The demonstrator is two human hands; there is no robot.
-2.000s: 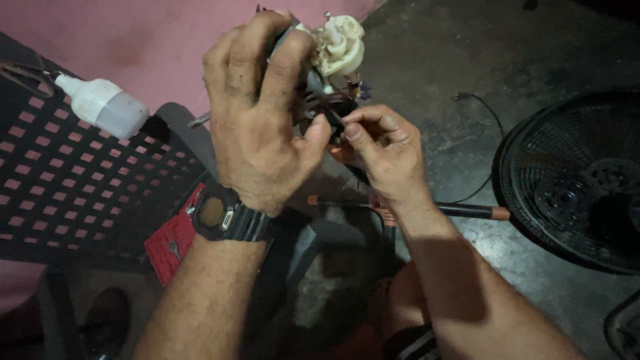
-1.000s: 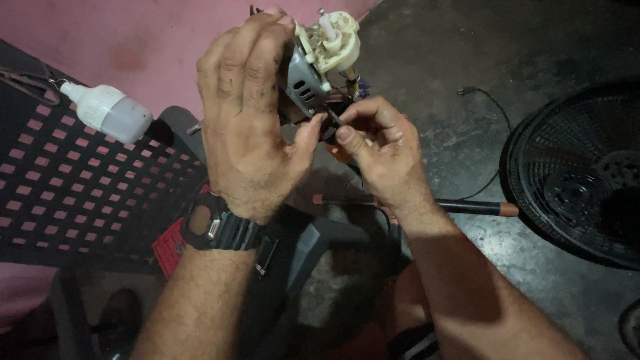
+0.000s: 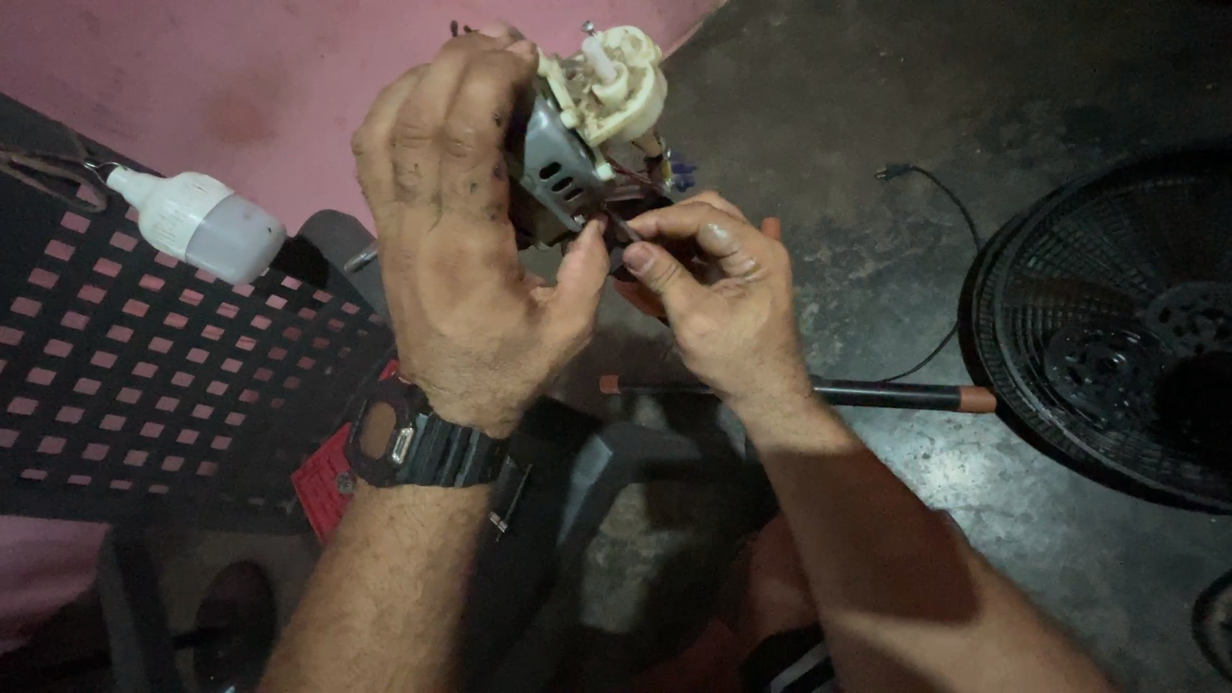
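A fan motor (image 3: 558,168) with a slotted grey metal housing is held up at the top centre. On its upper right side sits a cream plastic gearbox (image 3: 621,87) with a white knob post. My left hand (image 3: 462,212) wraps the motor from the left, fingers over its back and thumb at its lower edge. My right hand (image 3: 727,279) pinches a small dark, thin piece (image 3: 621,226) between thumb and forefinger against the motor's underside; what it is cannot be told. Thin wires and a blue part (image 3: 681,175) show just above the right fingers.
A lit-type bulb (image 3: 212,226) hangs at the left before a black perforated plastic chair (image 3: 125,356). A black fan grille (image 3: 1107,346) lies on the floor at the right, near a cord with a plug (image 3: 895,171). A black tube with orange ends (image 3: 895,395) passes behind my right wrist; a red tray (image 3: 322,481) lies under my left.
My left fingers have shifted back on the motor between two seconds ago and now, so more of its slotted housing shows. Both hands remain at the motor.
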